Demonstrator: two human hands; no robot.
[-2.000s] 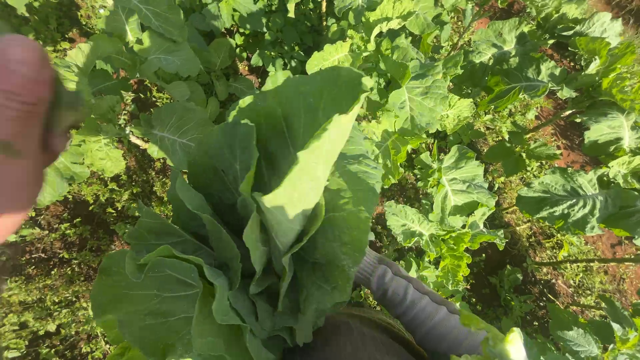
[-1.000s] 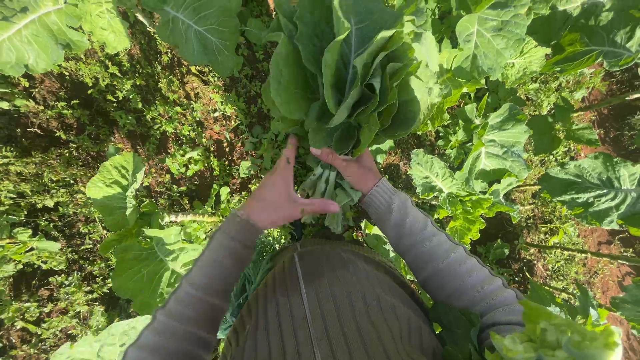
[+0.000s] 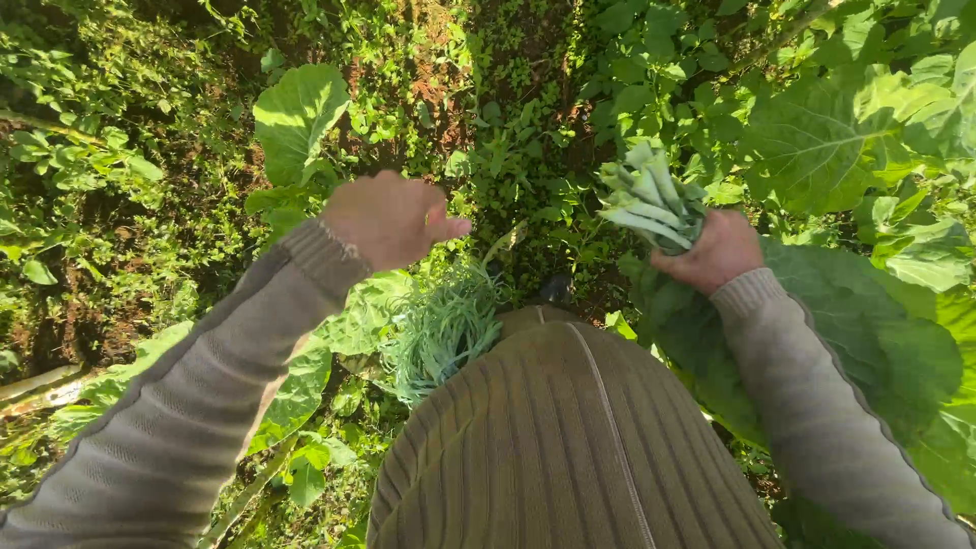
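My right hand (image 3: 717, 252) is closed round a bunch of leafy greens. Its cut stems (image 3: 652, 198) point up and to the left, and its broad dark leaves (image 3: 854, 328) hang below and behind my forearm. My left hand (image 3: 393, 221), slightly blurred, is apart from the bunch, its back toward the camera, fingers curled and thumb pointing right. No object shows in it, though the palm is hidden. Just below it, against the left side of my ribbed top, hangs a tuft of thin blue-green strands (image 3: 446, 332).
Broad-leaved plants stand at the right (image 3: 831, 145) and at upper left of centre (image 3: 297, 118). Low weeds and reddish soil lie between them. A pale thick stalk (image 3: 38, 389) crosses the left edge. The tip of a dark shoe (image 3: 557, 288) shows beyond my top.
One second ago both hands were at the stems of the bunch, leaves pointing away. Now my left hand is off it, and the bunch is in my right hand at the right, stems upward.
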